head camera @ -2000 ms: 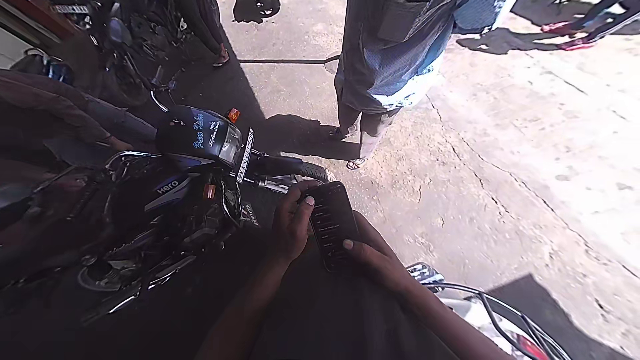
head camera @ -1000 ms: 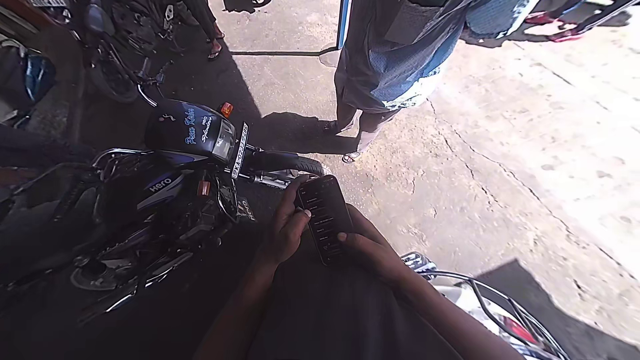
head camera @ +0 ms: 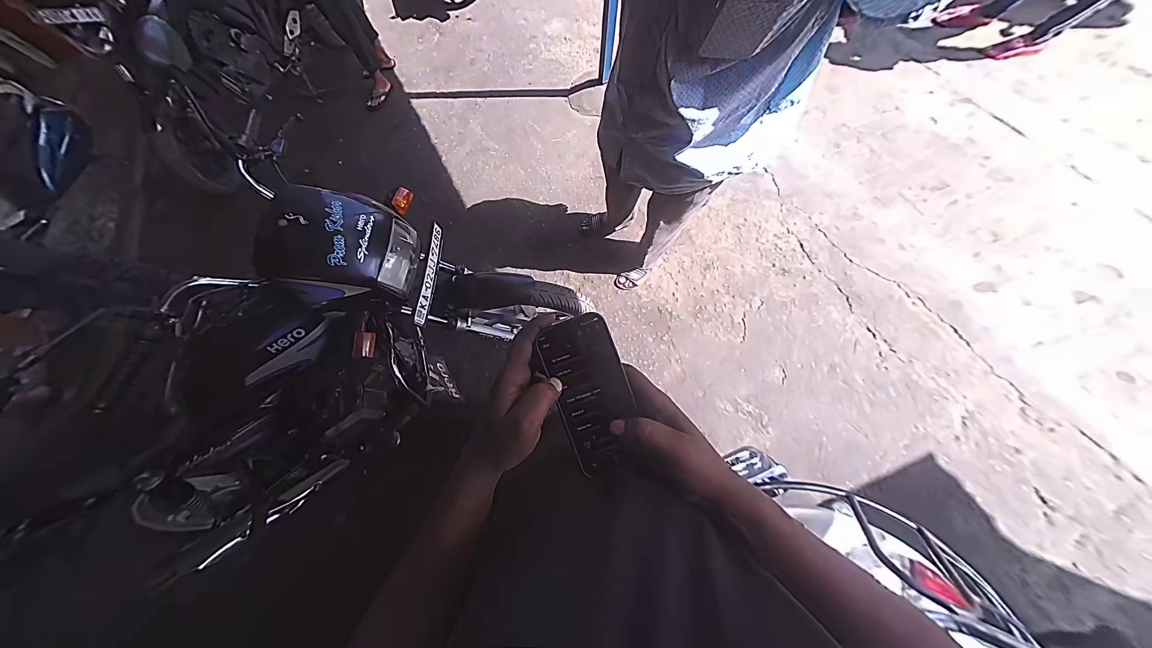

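A smartphone (head camera: 587,396) with a dark screen bearing lines of text is held upright between both hands. My left hand (head camera: 522,409) grips its left edge, the thumb bent over the screen's side. Around the lower right edge wraps my right hand (head camera: 670,441), its thumb tip on the screen near the bottom. The fingers behind the phone are mostly hidden.
A dark Hero motorcycle (head camera: 297,333) stands at the left, with further motorcycles (head camera: 180,54) behind. A person in loose cloth (head camera: 666,117) stands ahead on cracked concrete (head camera: 855,297). At the lower right is a white vehicle with a metal rail (head camera: 891,531).
Both hands keep hold of the phone. The left thumb, over the screen a second ago, now lies nearer its left edge.
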